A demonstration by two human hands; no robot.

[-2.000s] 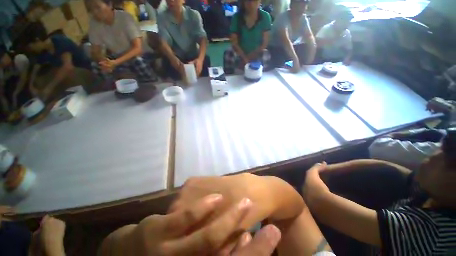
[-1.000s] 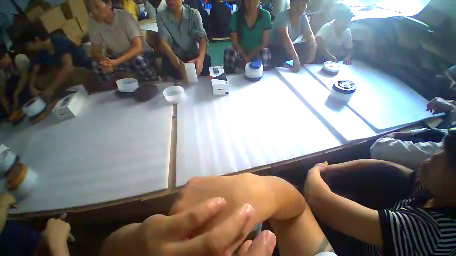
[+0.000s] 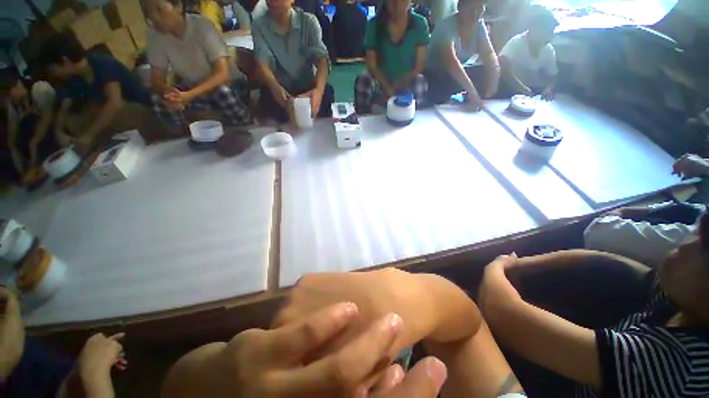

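My left hand (image 3: pixel 311 357) is large at the bottom centre. It lies against my right hand, with its fingers bent and somewhat apart; I see no object held in it. My right hand (image 3: pixel 365 299) comes in from the lower right, bent at the wrist and pointing left. Its fingers are hidden behind my left hand, so I cannot tell how they are. Both hands are in front of the table's near edge. Beyond them, a white open ring or bowl (image 3: pixel 277 144) stands near the table seam, with a small white product box (image 3: pixel 347 132) right of it.
Foam-covered tables (image 3: pixel 171 225) have brown edges. A blue-topped tub (image 3: pixel 401 110), a black-topped unit (image 3: pixel 542 141), a dark disc (image 3: pixel 234 141) and a brown-ringed tub (image 3: pixel 39 272) stand on them. People sit across; a person in a striped shirt (image 3: pixel 657 357) sits close right.
The whole view has shifted slightly, so the table and people sit a little further right. My hands keep nearly the same pose. A neighbour's hand at lower left has changed its finger position.
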